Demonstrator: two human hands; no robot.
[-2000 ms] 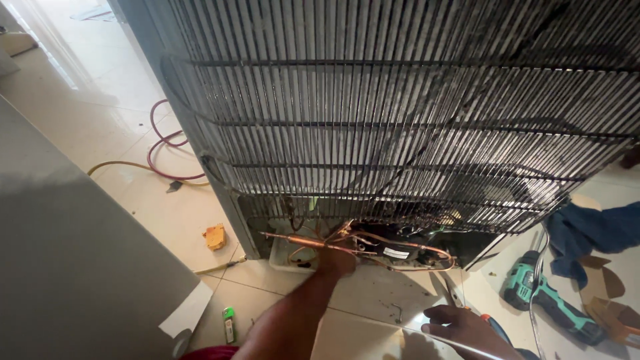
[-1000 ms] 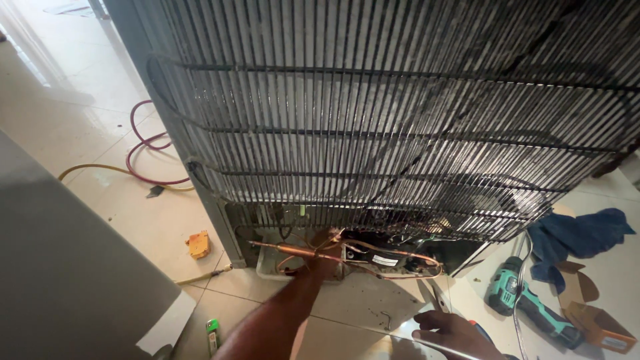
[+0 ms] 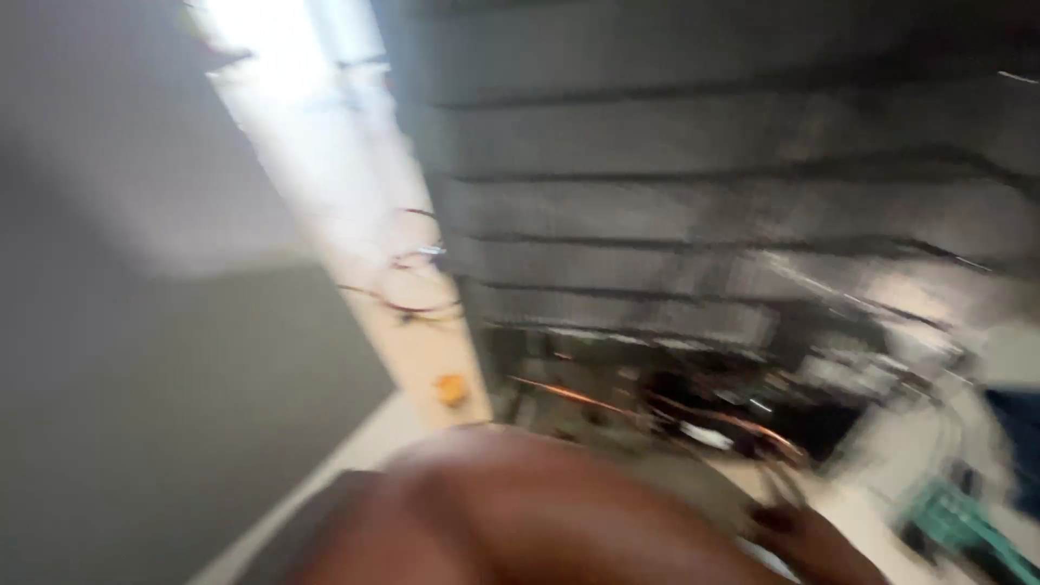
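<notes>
Blur covers the whole head view. A large brown shape, my left hand or forearm (image 3: pixel 520 504), fills the bottom centre close to the camera; its fingers and anything in them cannot be made out. My right hand (image 3: pixel 786 524) is low at the right, around what looks like pliers (image 3: pixel 782 481), with narrow jaws pointing up toward the copper tubing (image 3: pixel 756 426). A thin copper tube (image 3: pixel 577 396) slants across the open lower compartment of a refrigerator. Above it rises the black wire condenser grille (image 3: pixel 617 207) on the refrigerator's back.
A teal cordless drill (image 3: pixel 951 516) lies at the lower right, near a dark blue cloth (image 3: pixel 1016 443). Thin hoses (image 3: pixel 414 307) curl on the tiled floor left of the refrigerator, with an orange-yellow object (image 3: pixel 451 390) below. A large grey panel (image 3: pixel 162 390) stands at the left.
My left arm, earlier reaching to the copper tubing, has drawn back from it and now looms close to the camera. The view has swung and blurred.
</notes>
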